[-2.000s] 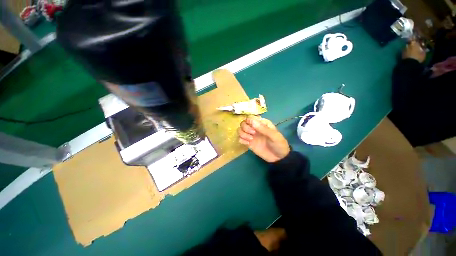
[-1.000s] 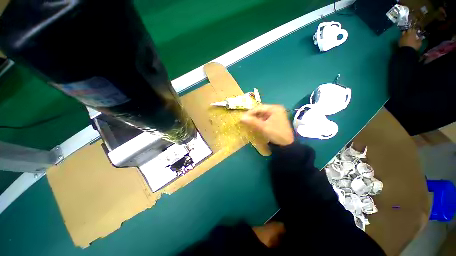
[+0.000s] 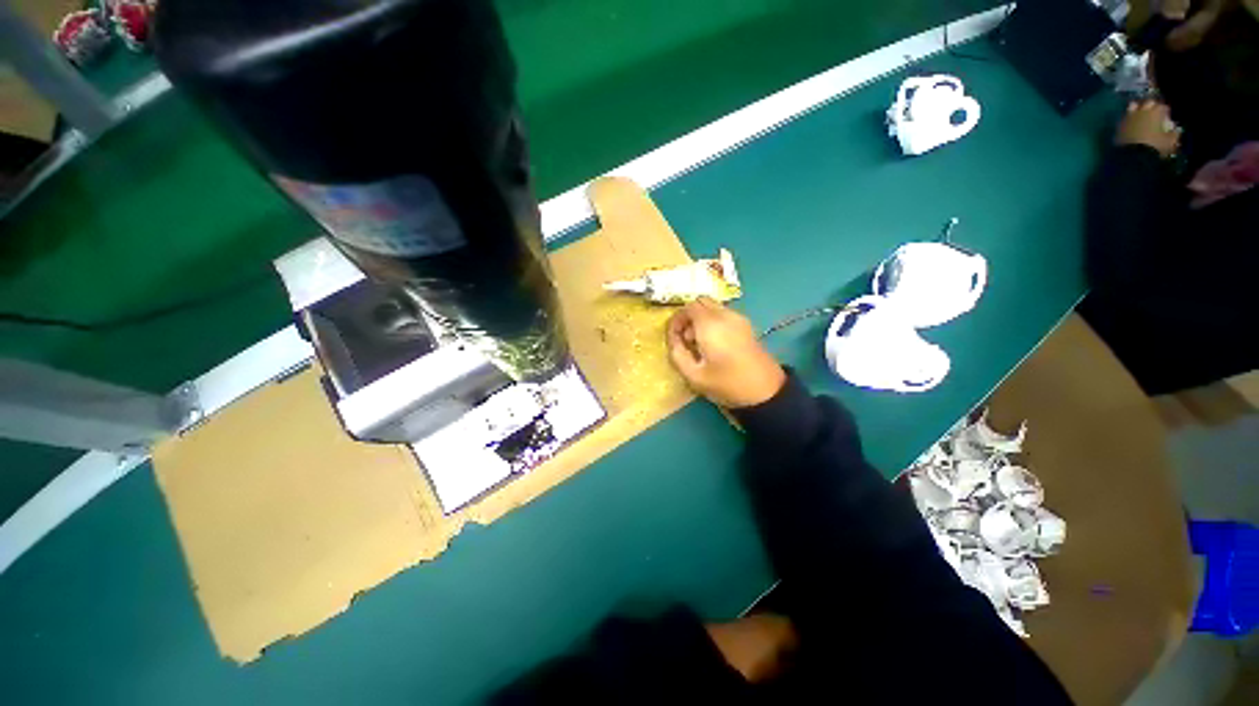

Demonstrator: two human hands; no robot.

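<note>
My right hand [image 3: 721, 355] is curled closed over the yellow-stained cardboard mat [image 3: 290, 531], just below the glue tube [image 3: 677, 283]. No object shows in its fingers; the inside is hidden. My left hand [image 3: 753, 646] is at the bottom, mostly hidden by the dark sleeves; its fingers are not visible. Two round white housings [image 3: 886, 345] [image 3: 935, 283] lie touching on the bench to the right. A thin wire lead runs from them towards my right hand. The screw feeder [image 3: 414, 379] stands on the mat, with dark screws on its white front plate.
The black electric screwdriver [image 3: 401, 179] looms at upper left over the feeder. A white bracket [image 3: 935, 115] lies at the back right. An open carton [image 3: 1105, 441] holds curved white parts [image 3: 987, 517]. Another person's hand [image 3: 1149, 127] is at the far right, near a blue object [image 3: 1225, 579].
My right hand has curled further closed and stays beside the tube. The bench view shifted left and then back. The tube and the housings lie as before.
</note>
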